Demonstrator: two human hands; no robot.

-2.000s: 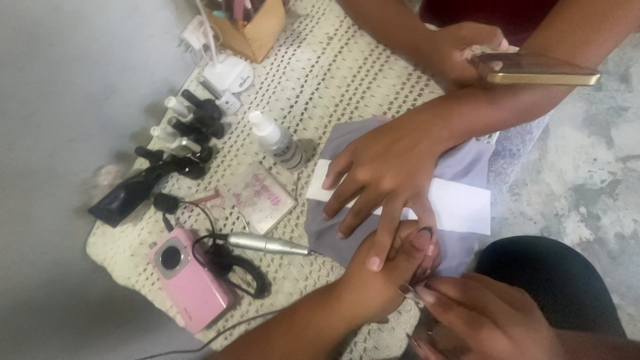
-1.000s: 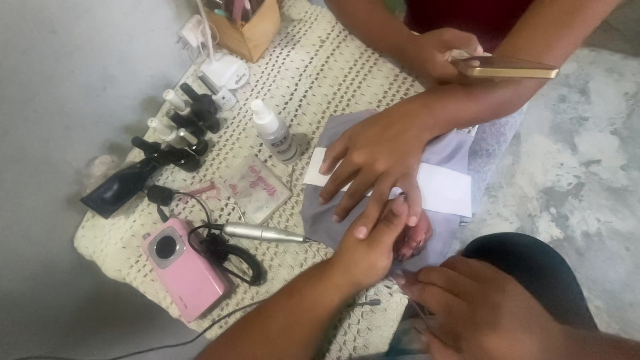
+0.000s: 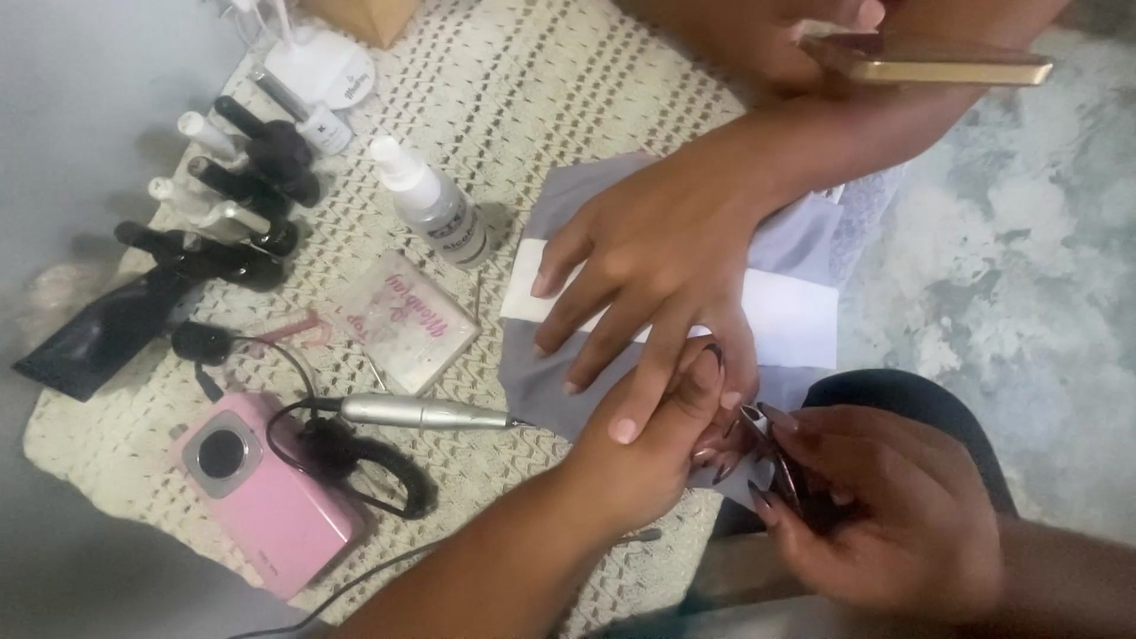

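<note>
My left hand (image 3: 652, 444) is closed around the thumb side of another person's hand (image 3: 666, 240). That hand lies palm down, fingers spread, on a grey cloth (image 3: 555, 200) and a white paper strip (image 3: 790, 315). My right hand (image 3: 887, 506) holds a small dark metal tool, apparently cuticle nippers (image 3: 785, 470), whose tip is beside the other person's thumb. Whether the tip touches the skin cannot be told. A silver nail drill handpiece (image 3: 426, 413) lies left of my left hand, corded toward a pink drill unit (image 3: 271, 497).
A spray bottle (image 3: 435, 204), a square packet (image 3: 417, 324), nail polish bottles (image 3: 275, 155), a black tube (image 3: 106, 337) and a white round base (image 3: 324, 80) stand or lie on the crocheted tablecloth (image 3: 497, 71). The other person's second hand holds a phone (image 3: 950, 67).
My right hand with the tool has come up from below to the other person's thumb since one second ago. My left hand keeps its hold. The view has shifted closer.
</note>
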